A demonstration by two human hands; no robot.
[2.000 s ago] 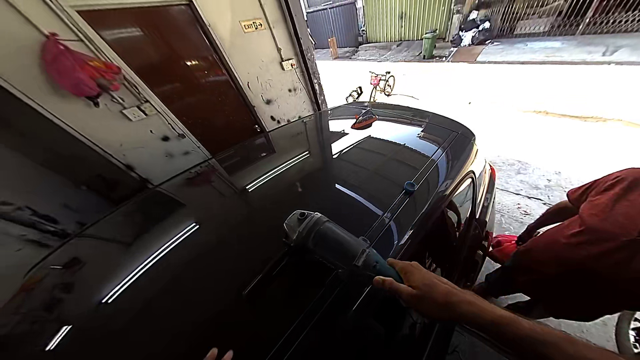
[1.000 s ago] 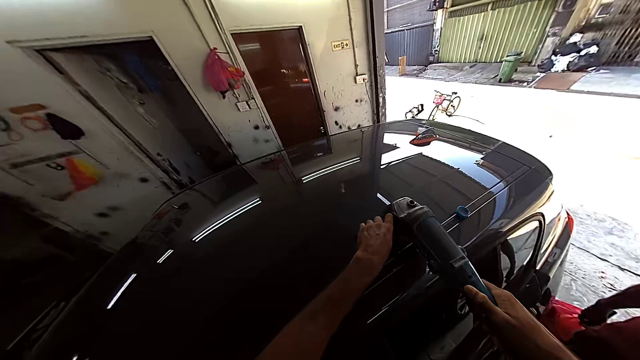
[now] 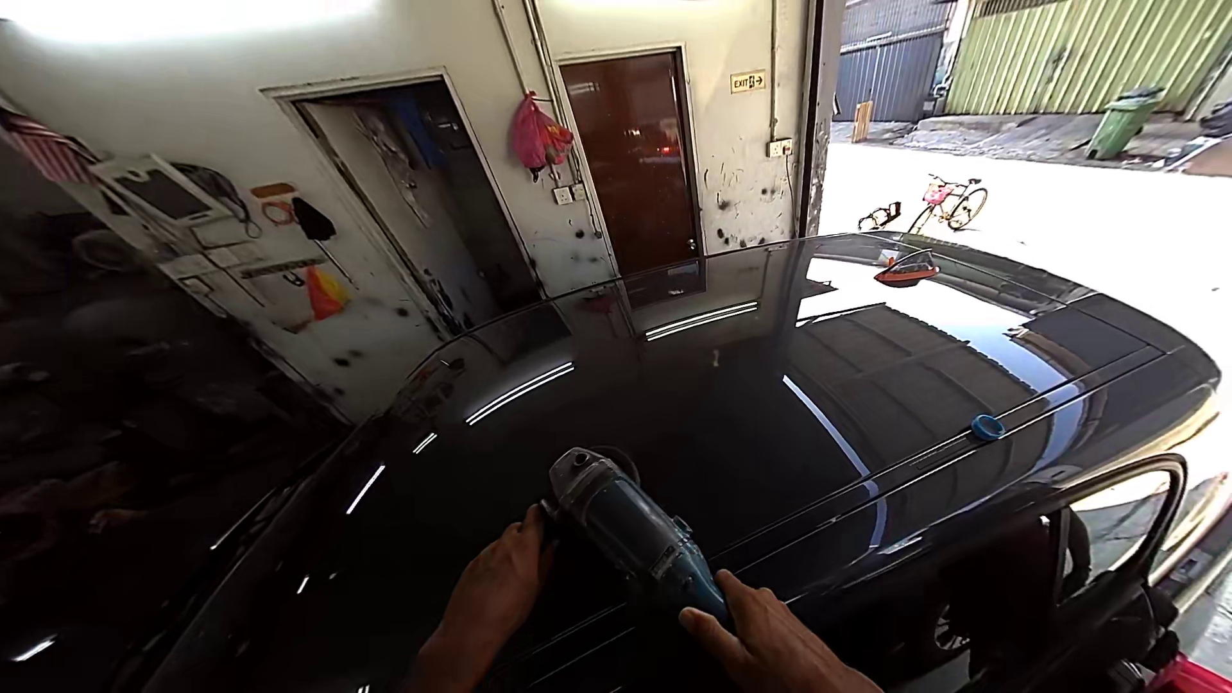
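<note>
A blue and grey angle polisher point(image 3: 630, 525) lies over the glossy black car roof point(image 3: 693, 414), its head pointing up and left. My right hand point(image 3: 756, 621) is wrapped around the blue rear body of the tool. On the other side, my left hand point(image 3: 505, 568) grips the side handle near the head; most of that handle is hidden by the fingers. The pad beneath the head is mostly hidden. Farther along the roof, a small blue round cap or tin point(image 3: 987, 427) rests by the roof-edge trim.
An orange-based fin antenna point(image 3: 907, 271) stands at the roof's far end. At the right edge is an open car door point(image 3: 1169, 481). Beyond the car are a wall with a brown door point(image 3: 630, 159), a hanging pink bag point(image 3: 539, 135) and a bicycle point(image 3: 953, 204) outside.
My left hand has come to the tool's side handle, after being low in view two seconds ago. The polisher has moved across the roof. The view has swung left.
</note>
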